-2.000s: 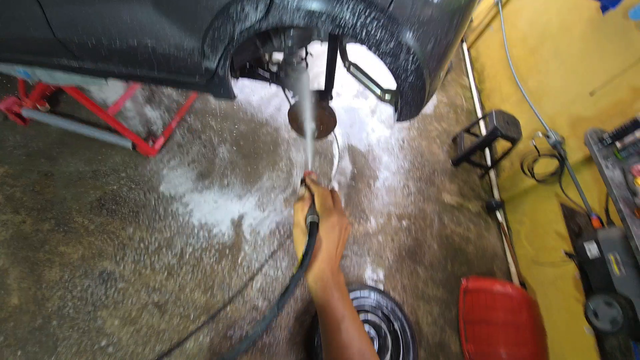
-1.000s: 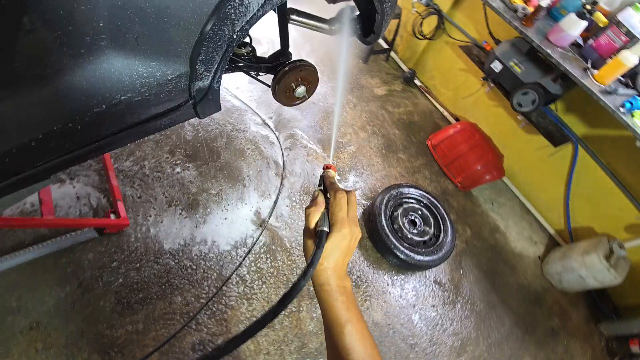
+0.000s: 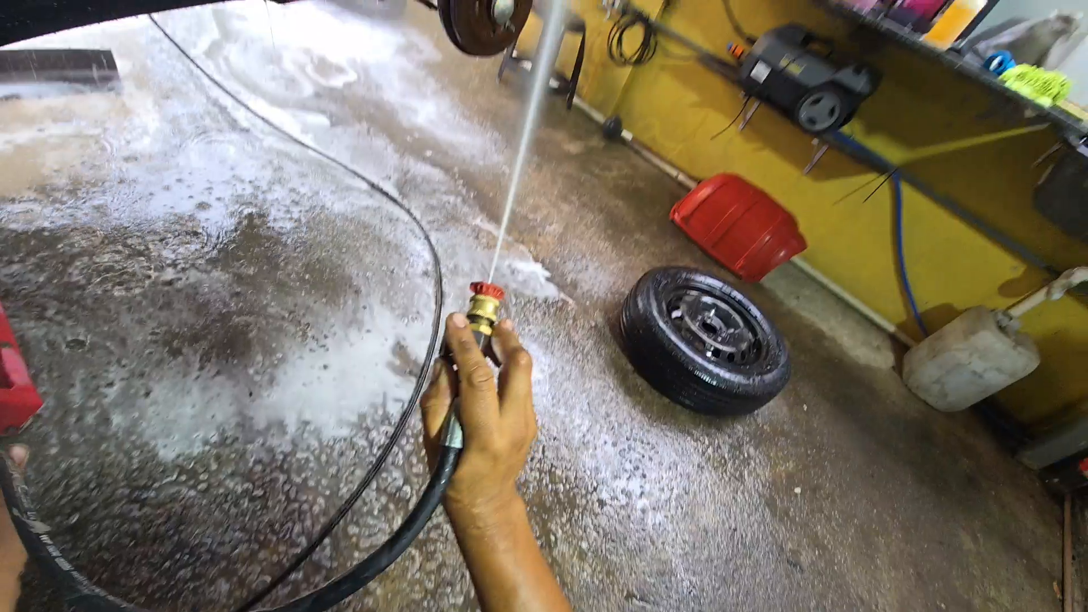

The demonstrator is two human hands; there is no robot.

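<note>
My right hand (image 3: 489, 408) is closed around a spray nozzle (image 3: 483, 310) with brass fittings and a red tip, and a thin water jet (image 3: 518, 161) shoots up and away from it. A thick black hose (image 3: 399, 531) runs from the nozzle, curving down and to the left. At the lower left edge, a small part of my left hand (image 3: 10, 535) shows around that hose, with a fingertip above it; the rest is cut off. Above the jet's left side, a rusty brake drum or disc (image 3: 484, 21) is partly in view.
Right of my hand a wheel with a black tyre (image 3: 667, 365) lies on the wet floor, beside a red plastic container (image 3: 739, 225). A whitish jerrycan (image 3: 969, 357) stands by the yellow wall, below a pressure washer (image 3: 803, 81). A thin cable (image 3: 365, 178) crosses the floor; red metal (image 3: 13, 374) shows left.
The view has swung right and down, off most of the car. The water jet, on the brake area two seconds ago, now passes right of it. Part of my left hand has come into view.
</note>
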